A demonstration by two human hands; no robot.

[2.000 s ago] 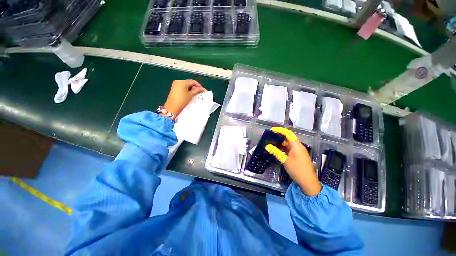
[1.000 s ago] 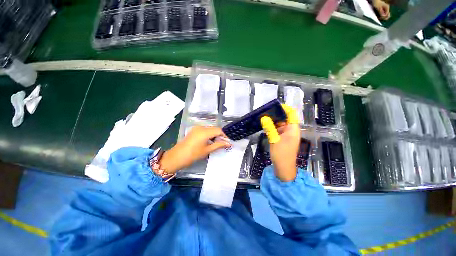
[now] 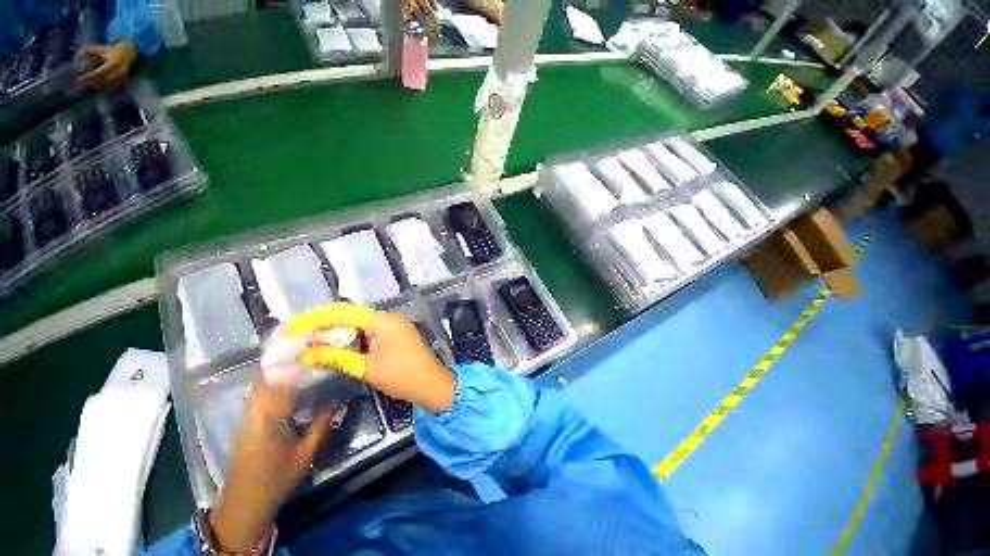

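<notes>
My right hand, with yellow finger cots on thumb and forefinger, is closed on a blurred white phone sleeve above the clear tray. Whether a phone is inside it is hidden. My left hand is blurred just below the sleeve; its grip is unclear. The tray's far row holds four white-sleeved phones and a bare black phone at the right end. More bare phones lie in the near row's right part. A fanned pile of white sleeves lies left of the tray.
A stacked tray of white-sleeved contents stands right of the work tray. A metal post rises behind it. Trays of black phones are at upper left, near another person's hand. An open carton is on the floor at right.
The view has swung right. The black phone, bare between my hands a second ago, no longer shows clearly; the blurred white sleeve is now raised at my right fingertips, over the tray.
</notes>
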